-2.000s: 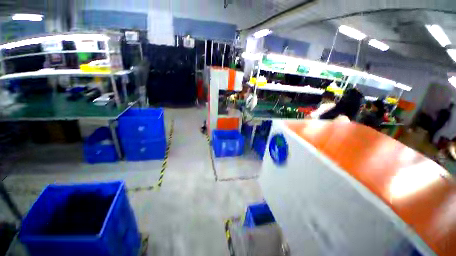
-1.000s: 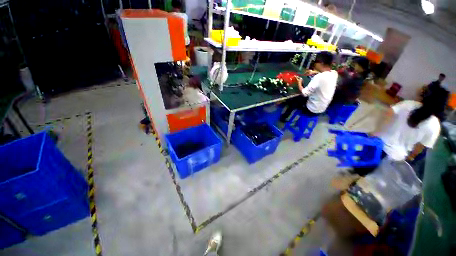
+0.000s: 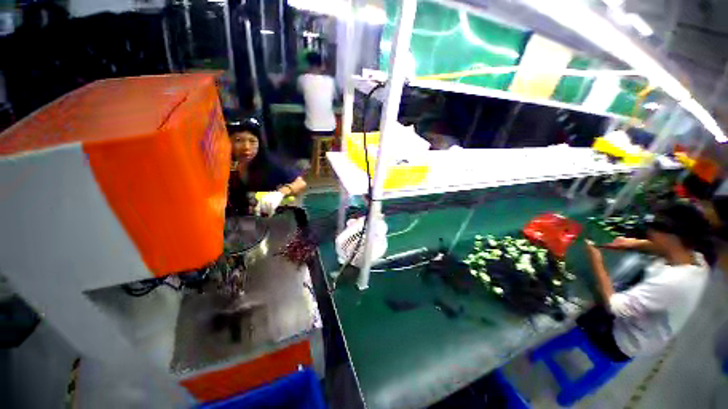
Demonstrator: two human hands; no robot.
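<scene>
Neither of my hands is in the picture. Nearest in front of me stands a white and orange machine (image 3: 160, 176) with a metal work table (image 3: 263, 319). A round metal bowl (image 3: 243, 236) sits at the table's back, with small reddish parts (image 3: 298, 249) beside it. To the right, a heap of black leads with pale green tips (image 3: 519, 268) lies on the green-matted bench (image 3: 407, 343). A shiny red bag (image 3: 552, 232) touches the heap. A white fan (image 3: 362, 240) stands by the bench post.
A person (image 3: 259, 172) with a gloved hand is behind the machine. Another person (image 3: 658, 295) sits at the bench on a blue stool (image 3: 575, 363). A blue bin (image 3: 279, 393) is below the machine. A shelf (image 3: 495, 169) holds a yellow tray (image 3: 391, 164). A person in white stands farther back.
My view has moved forward, close to the machine and the green bench, which now look much larger. The blue bins on the left and my foot have left the picture.
</scene>
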